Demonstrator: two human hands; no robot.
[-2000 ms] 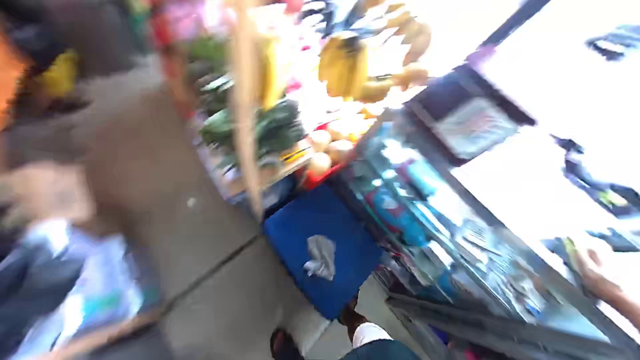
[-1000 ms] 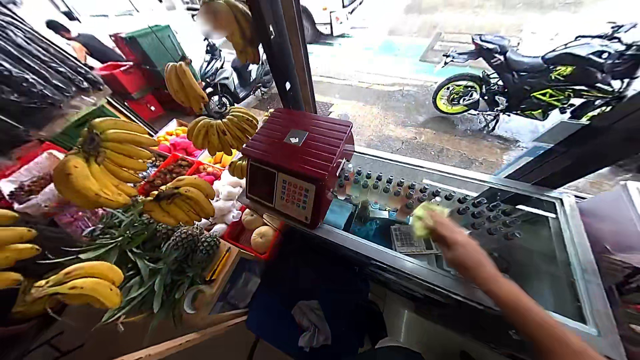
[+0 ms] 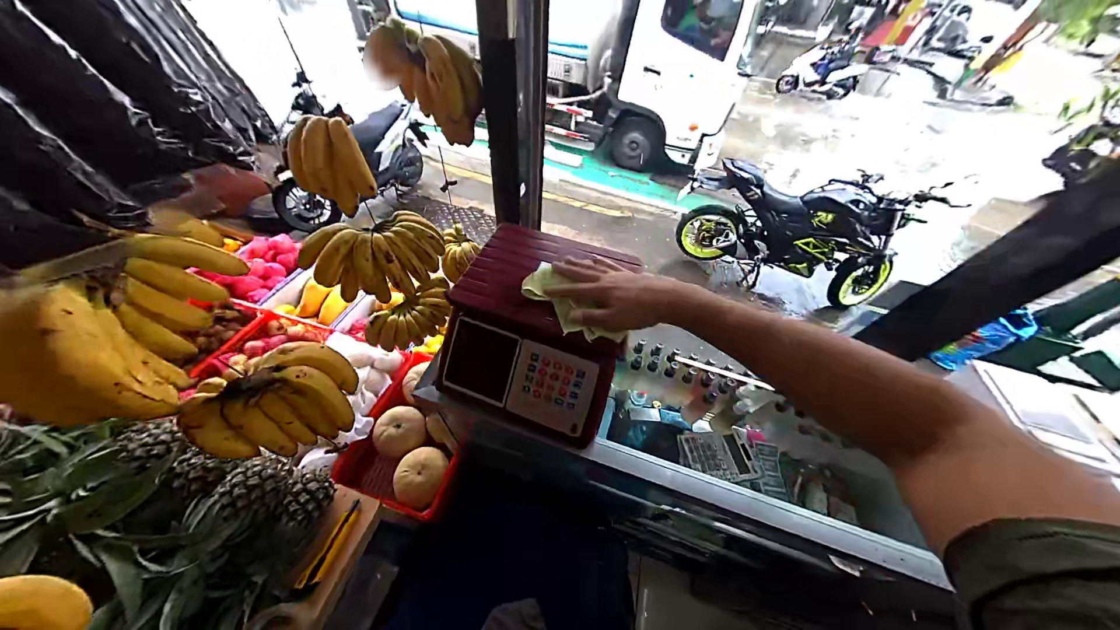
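Observation:
My right hand (image 3: 617,297) presses a pale yellow-green cloth (image 3: 560,302) onto the ribbed top of a dark red electronic scale (image 3: 477,262). The cloth lies under my palm and fingers, and its edge hangs toward the scale's front. A dark display (image 3: 481,360) and a keypad (image 3: 553,385) with coloured buttons face me. The scale stands at the left end of a glass display counter (image 3: 665,472); small dark-capped bottles (image 3: 669,359) and a calculator (image 3: 719,455) show through the glass. My left hand is out of view.
Banana bunches (image 3: 376,254) hang left of the scale, near a dark post (image 3: 512,114). Below them are pineapples (image 3: 254,490), a red crate (image 3: 442,499) of round pale fruit and a yellow cutter (image 3: 331,542). A grey cloth (image 3: 514,615) lies low in front. Beyond the counter stands a motorcycle (image 3: 796,227).
My right hand has moved left with the cloth, from above the glass counter to the top of the scale. A white truck now shows in the street. The view has swung considerably since the oldest frame.

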